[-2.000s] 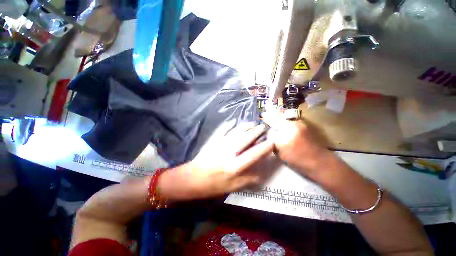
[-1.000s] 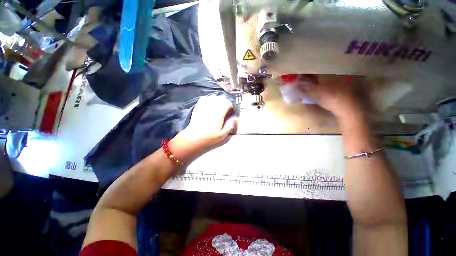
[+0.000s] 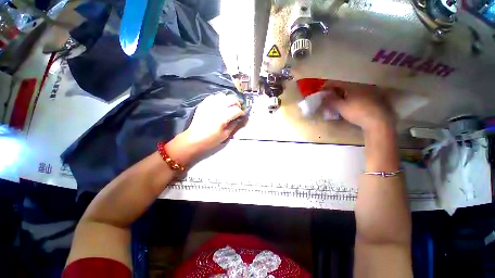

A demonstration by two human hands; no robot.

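Note:
A dark, slightly shiny garment piece (image 3: 138,122) lies bunched left of the needle and reaches to the presser foot (image 3: 251,99). My left hand (image 3: 214,122) is closed on its edge just left of the foot. My right hand (image 3: 361,108) is under the machine arm, its fingertips on white scraps (image 3: 317,106) that lie by a red cloth scrap (image 3: 310,86) on the machine bed. The right fingers are blurred, but a white scrap shows at their tips.
The cream sewing machine (image 3: 347,43) spans the top right. A blue hanging piece (image 3: 135,27) is above the cloth. A printed ruler (image 3: 271,191) runs along the table's front edge. A whitish crumpled piece (image 3: 464,174) hangs at the right edge. A red flat item (image 3: 23,103) is at left.
My right hand has left the cloth by the needle and moved right, to the scraps under the machine arm. My left hand has closed on the garment edge. The camera view has shifted.

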